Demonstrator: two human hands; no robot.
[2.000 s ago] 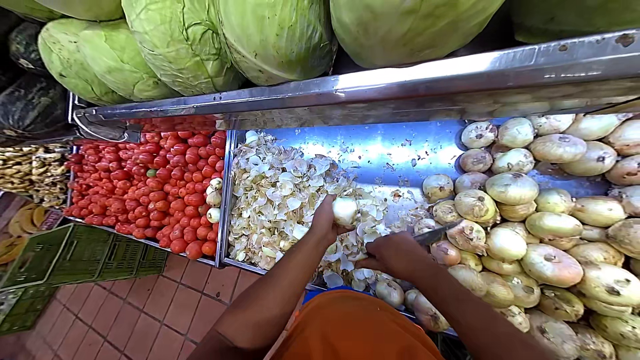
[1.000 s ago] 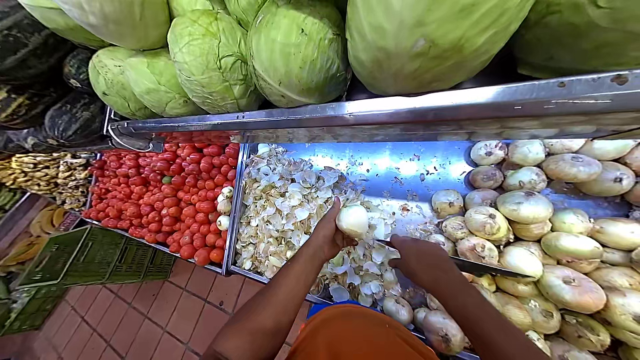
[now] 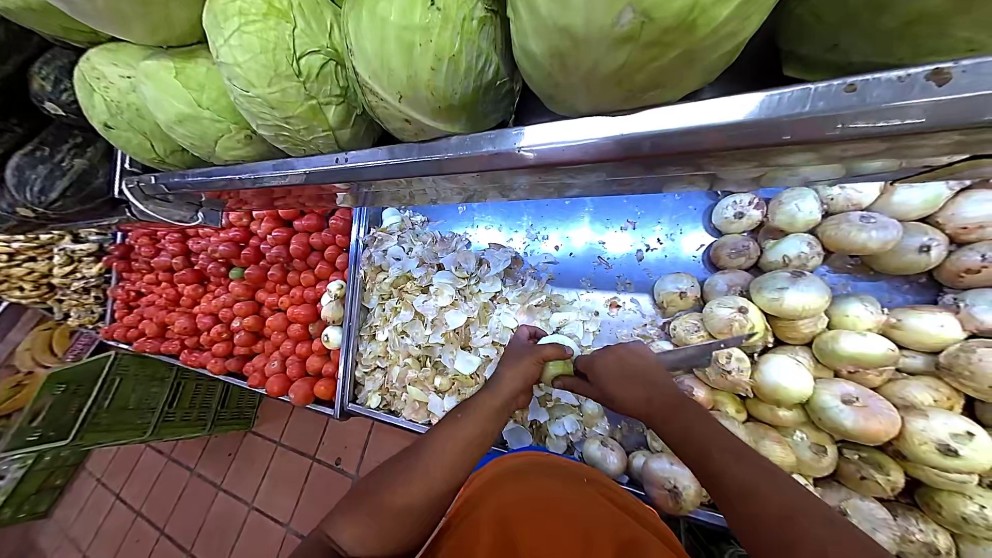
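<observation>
My left hand (image 3: 529, 364) grips a pale, partly peeled onion (image 3: 557, 358) above the heap of onion skins. Against the onion's right side are the thumb and fingers of my right hand (image 3: 624, 380), which also holds a knife. The knife's steel blade (image 3: 701, 354) points right, over the whole onions; its handle is hidden in my fist. Loose papery onion skins (image 3: 442, 302) fill the left part of the metal tray. Unpeeled white onions (image 3: 852, 411) are piled on the right, with several more at the near edge below my right hand.
A metal shelf edge (image 3: 542, 147) runs across above the tray, with large green cabbages (image 3: 430, 66) on it. To the left lie red tomatoes (image 3: 256, 294) behind a metal divider (image 3: 353, 310). Green plastic crates (image 3: 132, 399) stand on the tiled floor (image 3: 263, 480) at lower left.
My right hand has come up to the onion; one second ago it was apart from it. The onion is now more covered by my fingers, and the blade still points right.
</observation>
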